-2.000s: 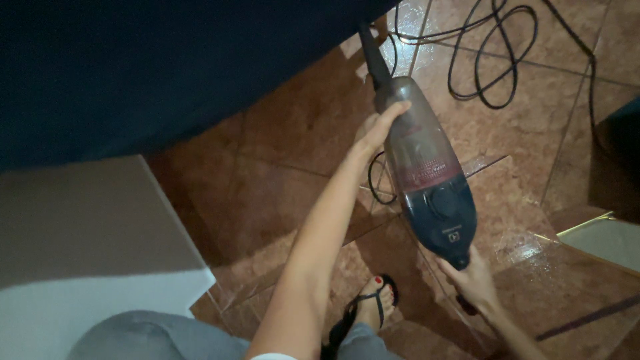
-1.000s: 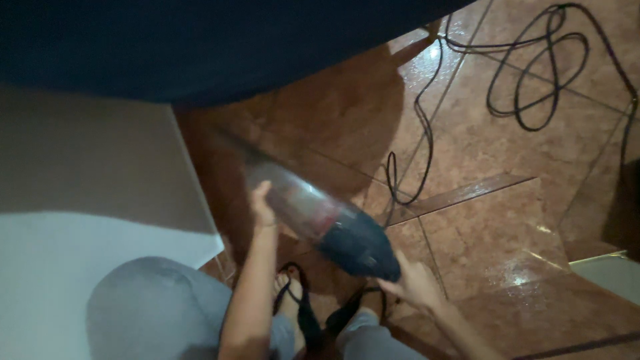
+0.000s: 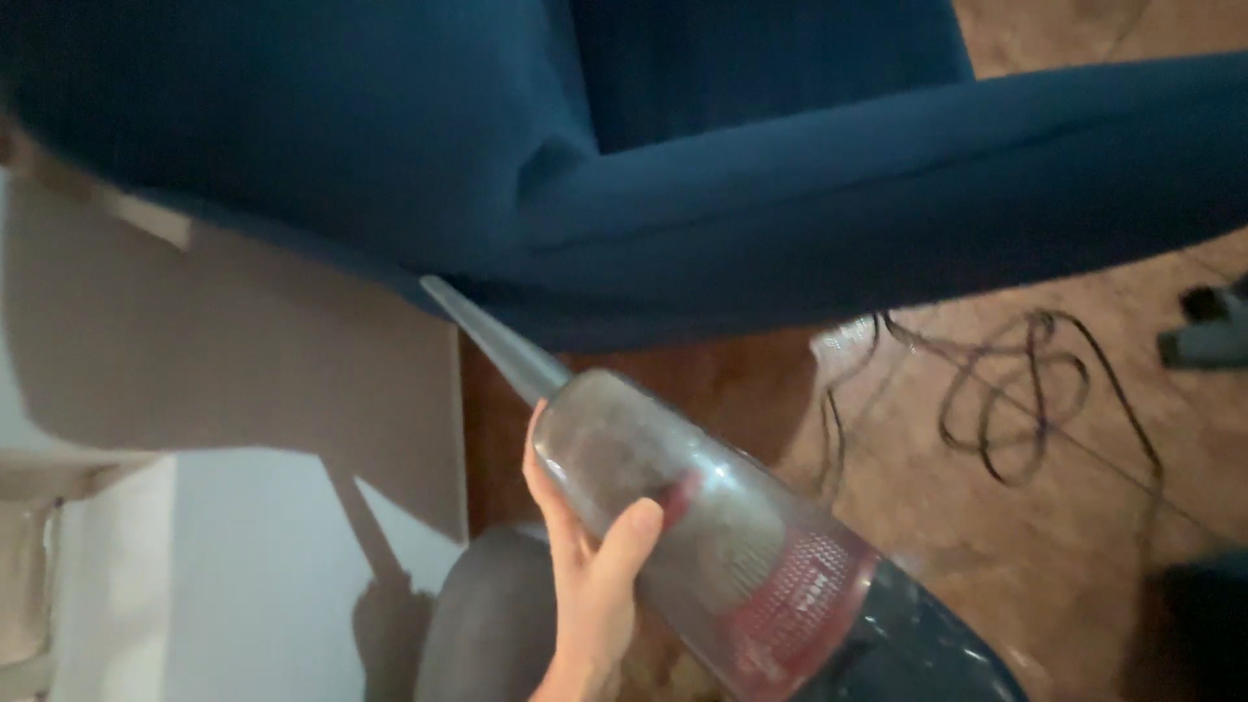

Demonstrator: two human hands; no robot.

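My left hand [image 3: 595,575] is wrapped around the clear dust container of a handheld vacuum cleaner [image 3: 712,526], with the thumb on top. A narrow crevice nozzle [image 3: 492,336] juts from the vacuum's front, its tip at the lower edge of a dark blue upholstered sofa [image 3: 682,234]; whether it touches the fabric I cannot tell. Through the cloudy container a filter and a red part show. The dark rear body runs out of the bottom of the view, and my right hand is out of sight.
A white wall [image 3: 263,556] with shadows on it stands at the left. Below the sofa lies a brown tiled floor [image 3: 907,487] with a looped black cord [image 3: 1033,390]. A grey object [image 3: 1204,341] sits at the right edge. My bent knee [image 3: 487,624] is at the bottom.
The vacuum's nozzle has swung from the floor by the sofa to the sofa's lower edge near the wall. My right hand, earlier on the vacuum's rear, has left the view. The view has shifted closer to the sofa.
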